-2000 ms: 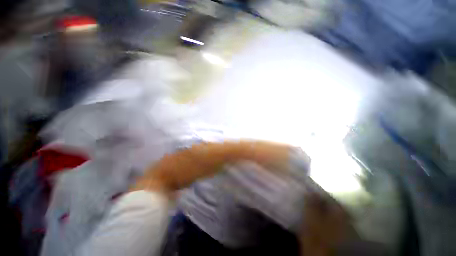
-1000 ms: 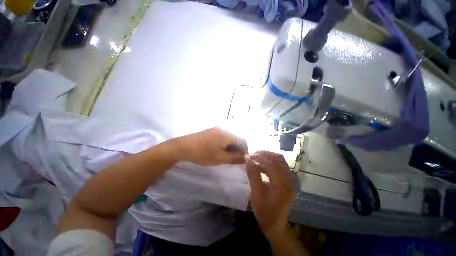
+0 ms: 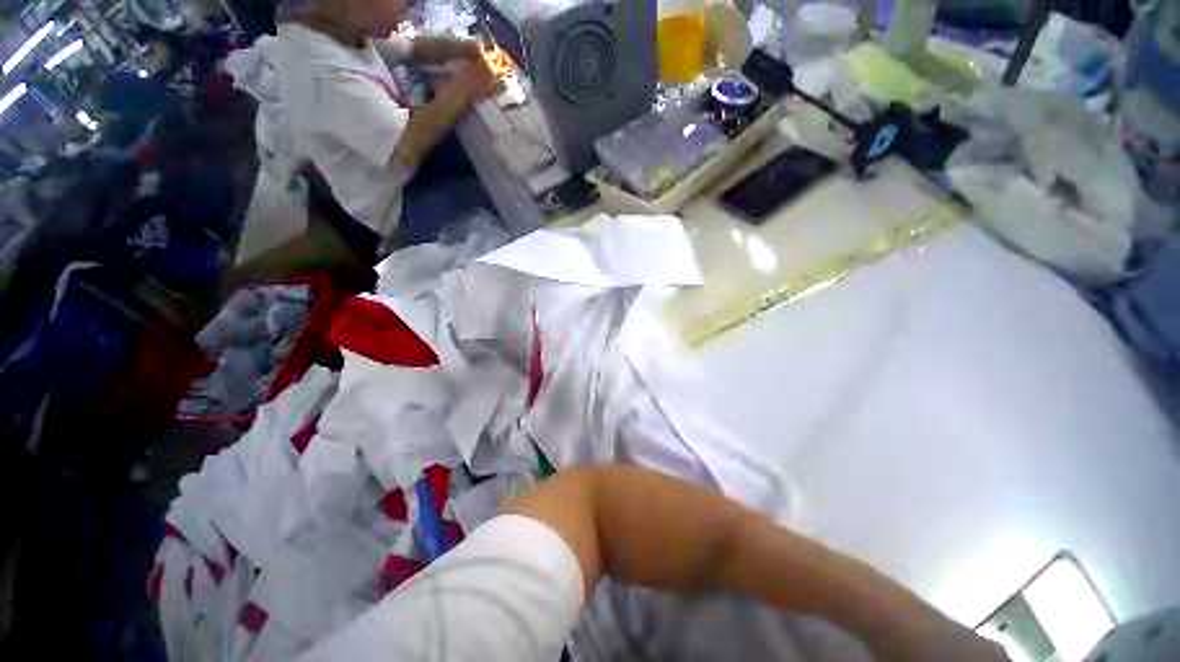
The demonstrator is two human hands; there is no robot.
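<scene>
White garment pieces (image 3: 621,375) with red parts (image 3: 383,331) lie heaped from the table's left side down to the lower left. My left forearm crosses over the white cloth toward the lower right. My left hand is cut off by the bottom edge, so its hold is hidden. My right hand is out of the picture. A shiny metal plate (image 3: 1055,608) shows in bright lamp glare on the white table (image 3: 906,375) at the lower right. Part of the sewing machine head (image 3: 1145,644) is cut off in the corner.
A phone (image 3: 776,182) lies on the table's far part, beside a clear tray (image 3: 663,149) and a black clamp (image 3: 893,136). A yellow container (image 3: 681,49) stands behind. Another person in a white shirt (image 3: 339,110) works at upper left. A red-edged container (image 3: 311,339) holds grey pieces.
The view has turned left from the sewing machine to the garment heap and the other worker. Both hands, seen together near the needle one second ago, have left the picture.
</scene>
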